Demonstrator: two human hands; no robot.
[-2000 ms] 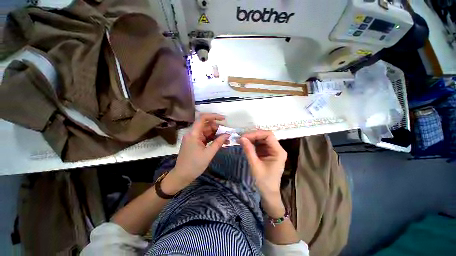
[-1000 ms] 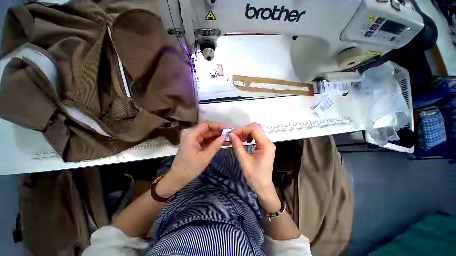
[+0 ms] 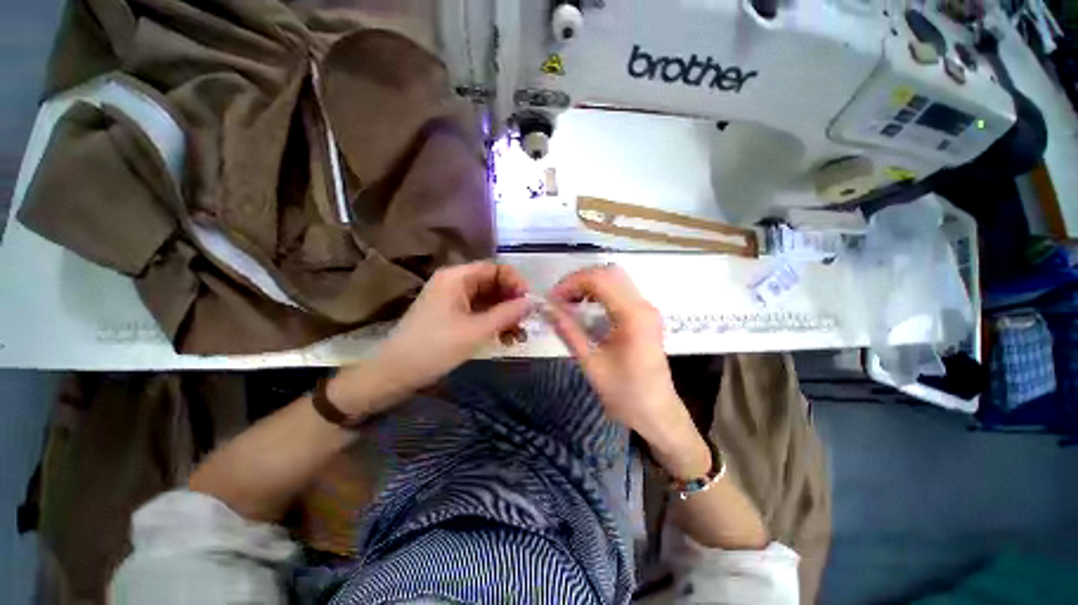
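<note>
My left hand and my right hand meet at the table's front edge, fingertips close together. Both pinch a small white label, mostly hidden by the fingers and blurred. The brown garment piece lies bunched on the left of the table, with whitish strips along its edges. Neither hand touches it.
The white brother sewing machine stands behind, its needle area lit violet-white. A tan slotted template lies right of the needle. Further right are a white printed label, a clear plastic bag and a white basket. Brown fabric hangs below the table.
The view has shifted, so the table and machine sit further right. The hands moved together at the label, which is now more covered by the fingers. The garment keeps its shape.
</note>
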